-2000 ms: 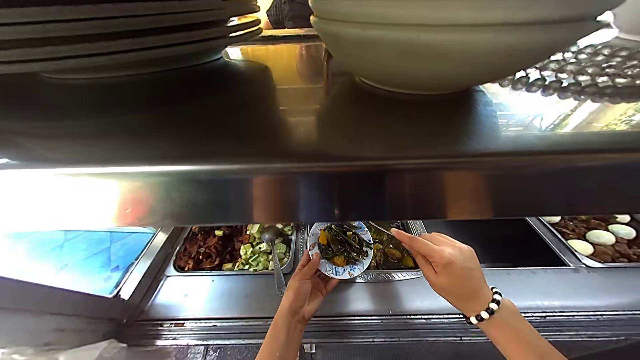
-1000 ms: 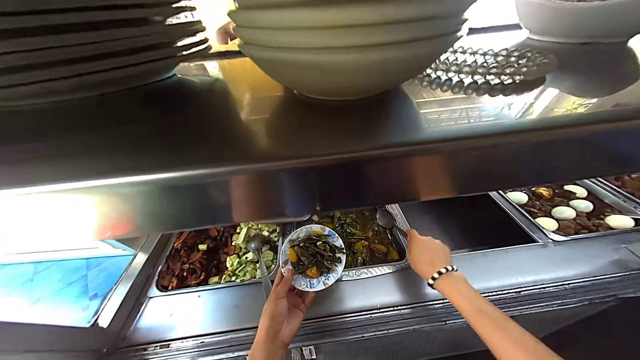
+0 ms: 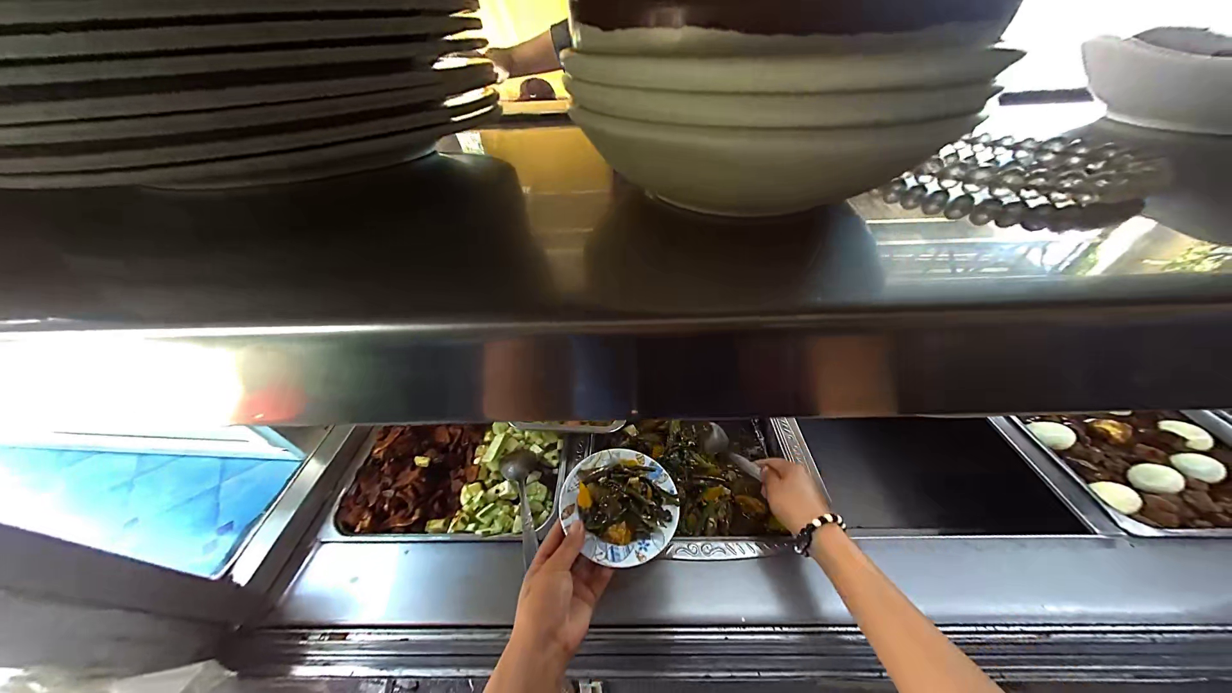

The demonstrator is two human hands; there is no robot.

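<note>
A small patterned plate [image 3: 667, 481] bearing cooked greens and orange pieces rests in my left hand [image 3: 558, 587], which grips its lower left rim. My right hand [image 3: 795, 496], wearing a beaded bracelet, is closed around the handle of a metal spoon [image 3: 739, 462]. The spoon's bowl lies among the cooked vegetables in a metal tray [image 3: 789, 443] with an embossed rim, just right of the plate. Left of the plate, another spoon [image 3: 525, 496] leans in a tray of dark red-brown food and pale green cubes [image 3: 491, 515].
A steel shelf [image 3: 616, 366] crosses above the trays, holding stacked plates [image 3: 231, 96], stacked bowls [image 3: 770, 125], beaded metal racks or strands [image 3: 1020, 183] and another bowl [image 3: 1165, 82]. To the right are a dark well [image 3: 943, 476] and a tray with halved eggs [image 3: 1155, 477]. Another person's arm [image 3: 529, 56] shows behind.
The spoon in my right hand was at the plate two seconds ago, then raised to the vegetable tray's right side. Its bowl is now down in the vegetables. The plate stays in my left hand.
</note>
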